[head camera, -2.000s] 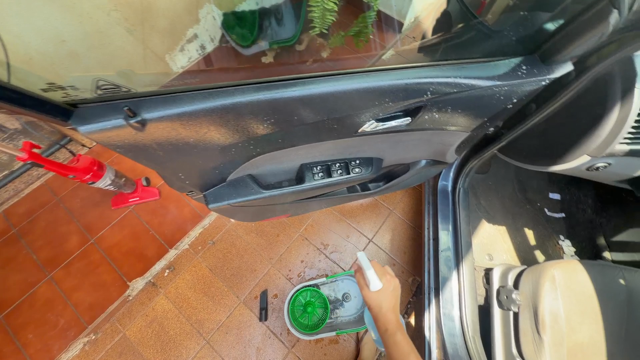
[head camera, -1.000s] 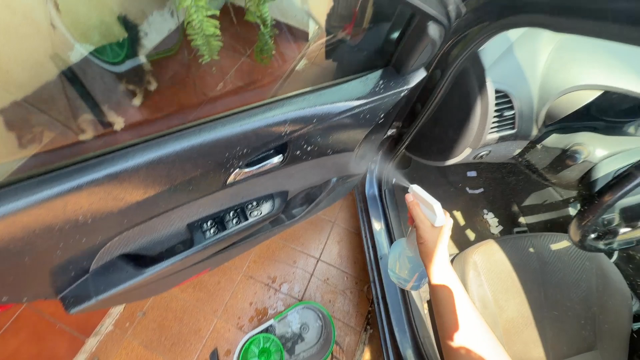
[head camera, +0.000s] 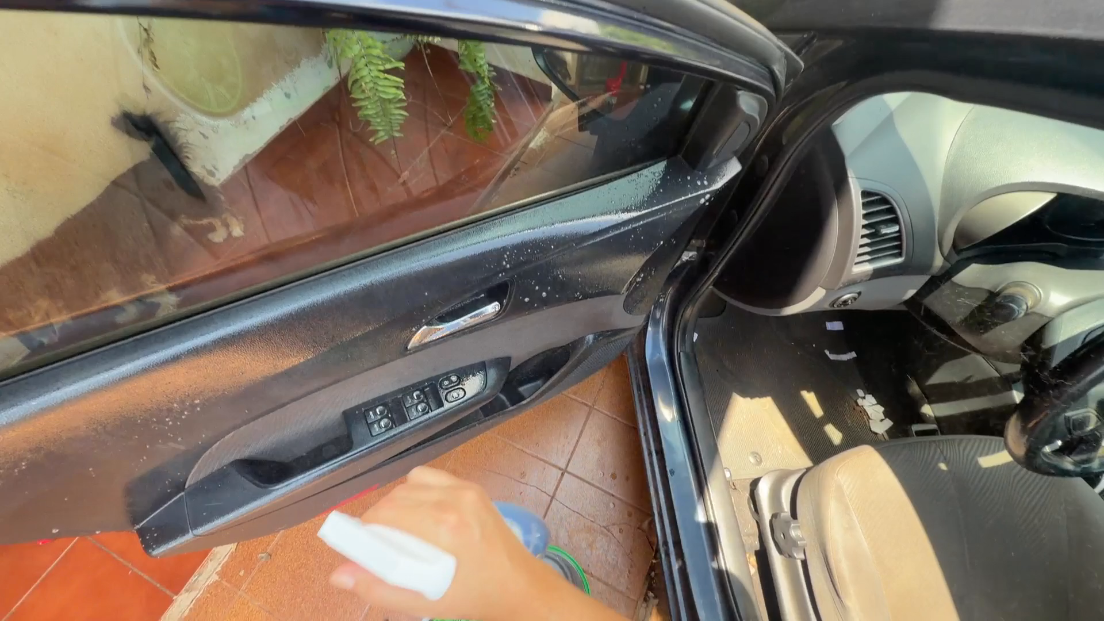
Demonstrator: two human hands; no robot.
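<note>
My right hand [head camera: 470, 526] grips a spray bottle by its neck, below the open car door's armrest. The bottle's white trigger head [head camera: 388, 552] points to the left. Its bluish see-through body [head camera: 522, 526] shows partly behind the hand. Droplets dot the dark door panel [head camera: 569, 259], mostly around the chrome inner door handle [head camera: 454, 324] and toward the front upper corner. Window switches [head camera: 417, 404] sit on the armrest just above my hand. My left hand is out of view.
To the right are the door sill [head camera: 668, 448], front seat [head camera: 880, 526], steering wheel [head camera: 1056, 397] and floor mat [head camera: 776, 379] with paper scraps. A green-rimmed container [head camera: 569, 569] is partly hidden behind my wrist on the tiled floor [head camera: 595, 448]. Fern fronds [head camera: 375, 86] show through the window.
My right hand with the spray bottle has moved left from beside the door sill, where mist left the nozzle one second ago, to below the armrest. No mist shows now.
</note>
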